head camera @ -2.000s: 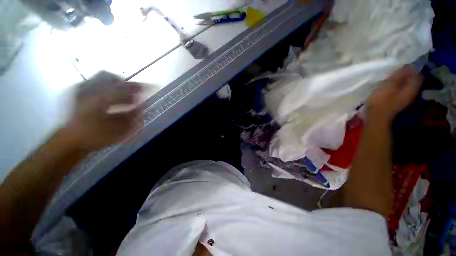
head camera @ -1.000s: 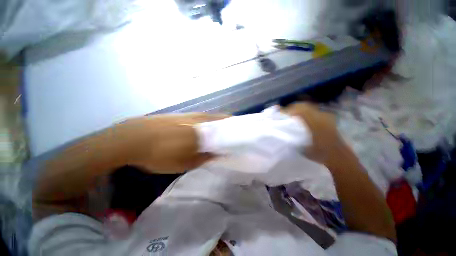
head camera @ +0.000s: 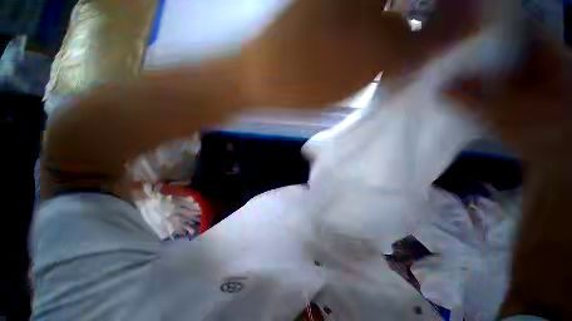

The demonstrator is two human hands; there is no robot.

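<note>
A white garment piece [head camera: 389, 157] hangs in loose folds in front of my chest, its upper part raised between my hands. My left hand [head camera: 433, 31] is at the top, strongly blurred, with its forearm crossing the view from the left. My right hand [head camera: 502, 81] is at the upper right, also blurred, at the upper right part of the cloth. The fingers of both hands cannot be made out clearly. A small bright metal part [head camera: 415, 24] shows at the top edge.
The white table [head camera: 201, 34] shows behind my left forearm. A red container [head camera: 199, 210] with white scraps stands at lower left. A yellowish wrapped bundle [head camera: 94, 50] is at upper left. White cloth pieces [head camera: 451, 269] lie at lower right.
Both hands have risen from in front of my lap to the top of the view with the white cloth. The view has shifted left, and the snips have left it.
</note>
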